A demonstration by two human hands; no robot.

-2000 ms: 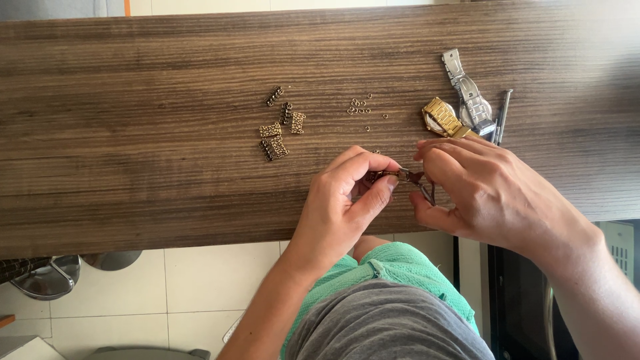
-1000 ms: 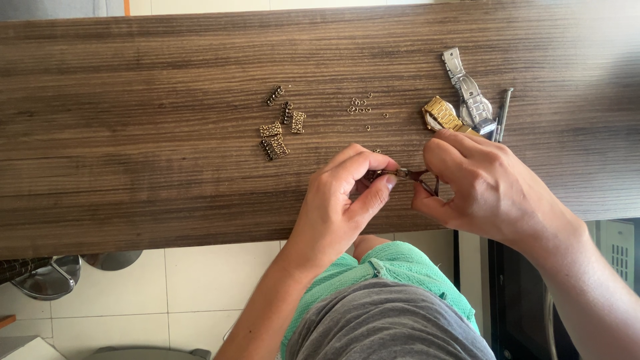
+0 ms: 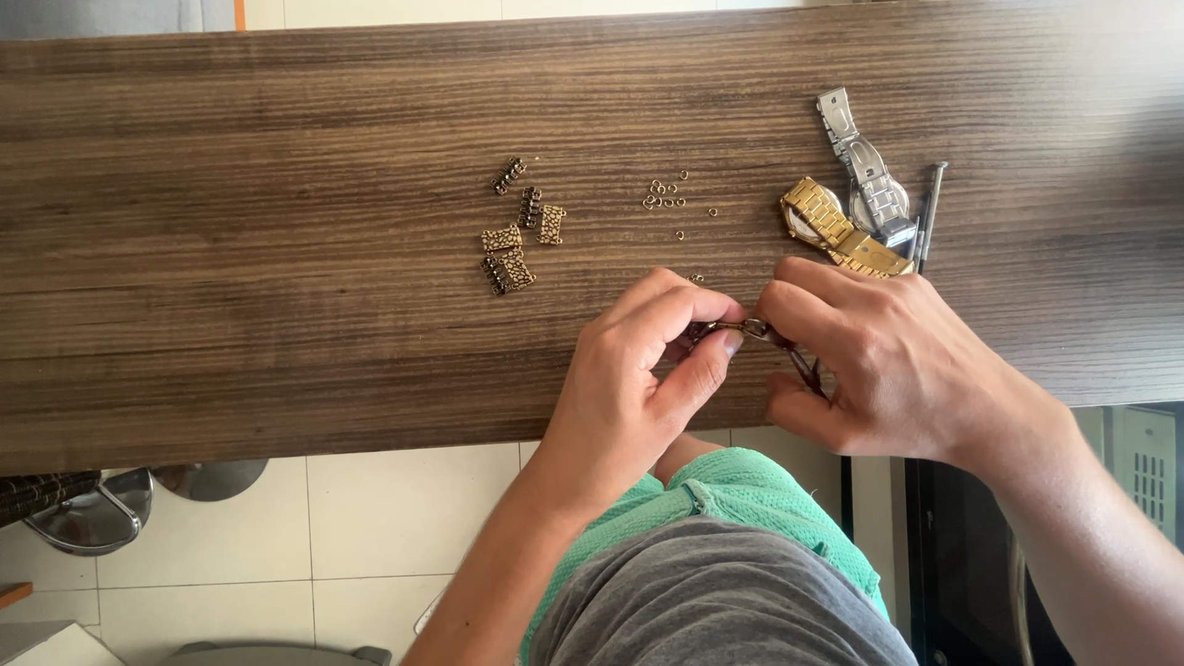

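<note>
Between its thumb and index finger, my left hand (image 3: 647, 370) pinches a small piece of dark metal jewelry (image 3: 717, 327), partly hidden by the fingers. My right hand (image 3: 869, 351) grips small pliers (image 3: 801, 363) with dark handles, whose tip meets the jewelry piece. Above my left hand, small metal jump rings (image 3: 664, 195) lie scattered on the wooden table. Farther left are several patterned bronze-colored metal links (image 3: 502, 240) and dark beaded links (image 3: 508, 175).
A gold-tone wristwatch (image 3: 823, 217) and a silver-tone wristwatch (image 3: 877, 192) lie beyond my right hand, beside a thin metal rod (image 3: 932, 213). The wooden table's (image 3: 277, 451) near edge runs just above my lap.
My right hand has shifted and turned slightly around the pliers. My left hand keeps its pinch in about the same place.
</note>
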